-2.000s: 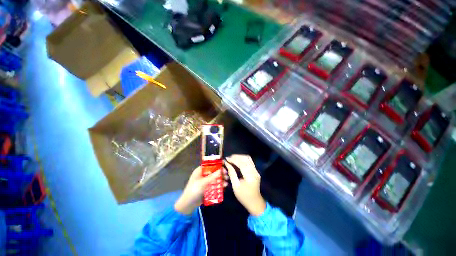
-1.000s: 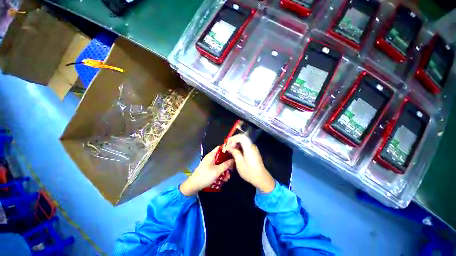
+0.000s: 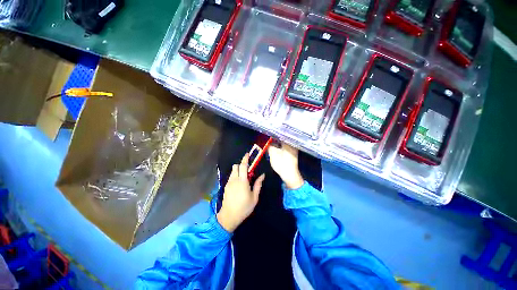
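A red flip phone (image 3: 260,156) is seen nearly edge-on, tilted, just below the near edge of the clear blister tray (image 3: 295,144). A pale frame shows on its left side. My left hand (image 3: 240,197) holds the phone from the lower left, with the thumb apart from the fingers. My right hand (image 3: 285,164) is at the phone's upper right, its fingertips against or behind the far end, so its grip is unclear. The tray holds several red-rimmed phones (image 3: 315,69) with silver and green areas. One front-row pocket (image 3: 263,73) is empty.
A waste carton (image 3: 93,141) with tangled strips (image 3: 164,139) and clear film stands at the left. An orange tool (image 3: 88,92) lies at its edge, near a blue perforated basket (image 3: 81,79) and another carton (image 3: 25,85). A black bundle (image 3: 93,12) lies on the green bench (image 3: 133,37).
The phone, seen open and face-up two seconds ago, is now edge-on and closer to the tray. My left fingers have opened out along it. The view has shifted, moving the tray left and up.
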